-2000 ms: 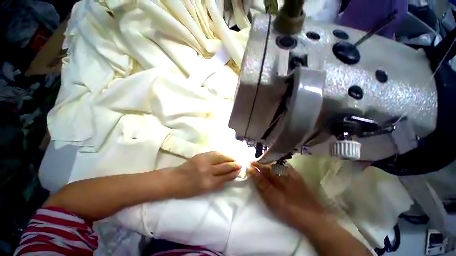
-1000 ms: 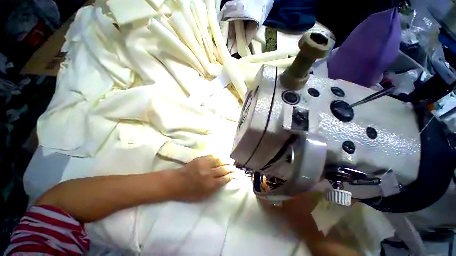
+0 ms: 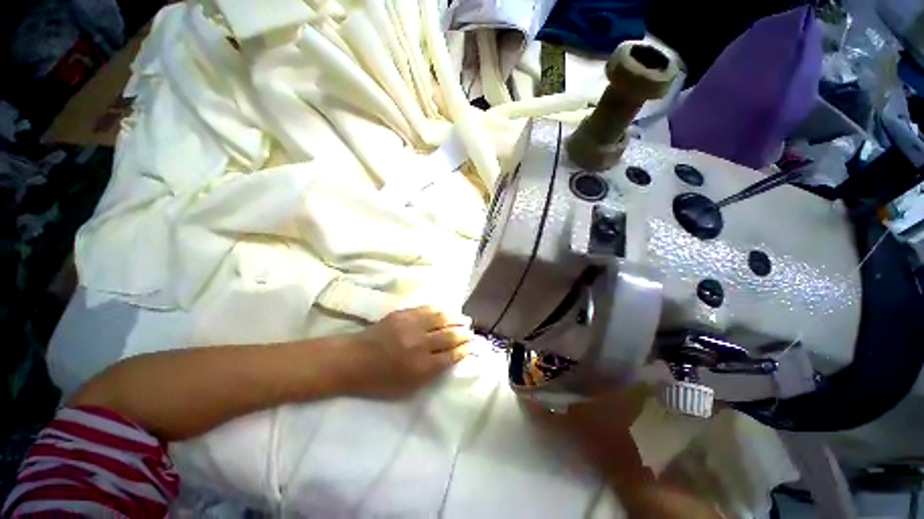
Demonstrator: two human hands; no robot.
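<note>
A large cream knit cloth (image 3: 355, 446) lies under and in front of the sewing machine head (image 3: 608, 243). My left hand (image 3: 415, 350) presses on the cloth just left of the needle area, fingertips at the bright lamp glow. A short ribbed cream band (image 3: 350, 299) lies just behind my left hand. My right hand (image 3: 578, 421) is right of the needle area, mostly hidden by the machine head; its fingers cannot be seen. The needle and presser foot are hidden by the head and the glare.
A heap of cream pieces (image 3: 294, 193) with long smooth strips (image 3: 405, 81) rises behind and left of the needle. Purple cloth (image 3: 745, 91) stands behind the machine head. Brown cardboard (image 3: 96, 106) shows at the far left. A thin dark tool (image 3: 760, 184) rests on the machine top.
The view has shifted since two seconds ago, so the machine head sits lower in the picture and now covers my right hand's fingers. My left hand remains beside the needle area.
</note>
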